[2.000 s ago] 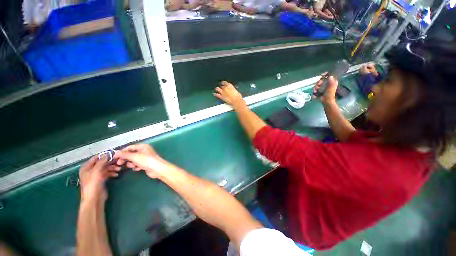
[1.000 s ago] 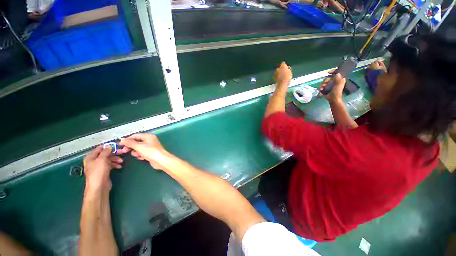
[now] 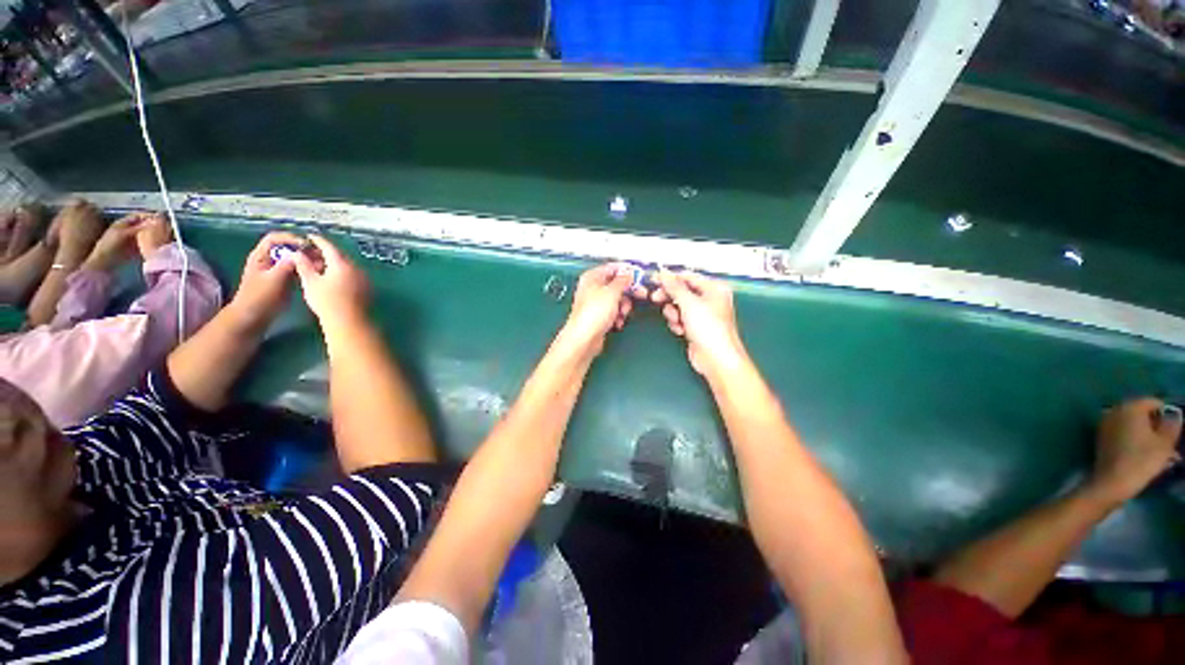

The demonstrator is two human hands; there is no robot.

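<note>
A small shiny unit (image 3: 637, 277) is held between my hands above the green ledge, close to the white rail. My left hand (image 3: 603, 301) grips it in the fingertips. My right hand (image 3: 691, 309) has its fingertips closed together against the unit's right side; whether they hold a thin tool or small part is too small to tell. One small clear unit (image 3: 555, 287) lies on the ledge just left of my left hand.
White rail (image 3: 520, 238) and slanted upright (image 3: 897, 124) border the belt. Bright pieces (image 3: 959, 224) lie on the belt. A blue bin (image 3: 660, 29) stands beyond. A person in stripes (image 3: 260, 546) works at left; a hand (image 3: 1133, 448) holds a unit at right.
The view has swung left, bringing the striped person in and leaving mostly the arm of the person in red at right. My hands still hold the unit together.
</note>
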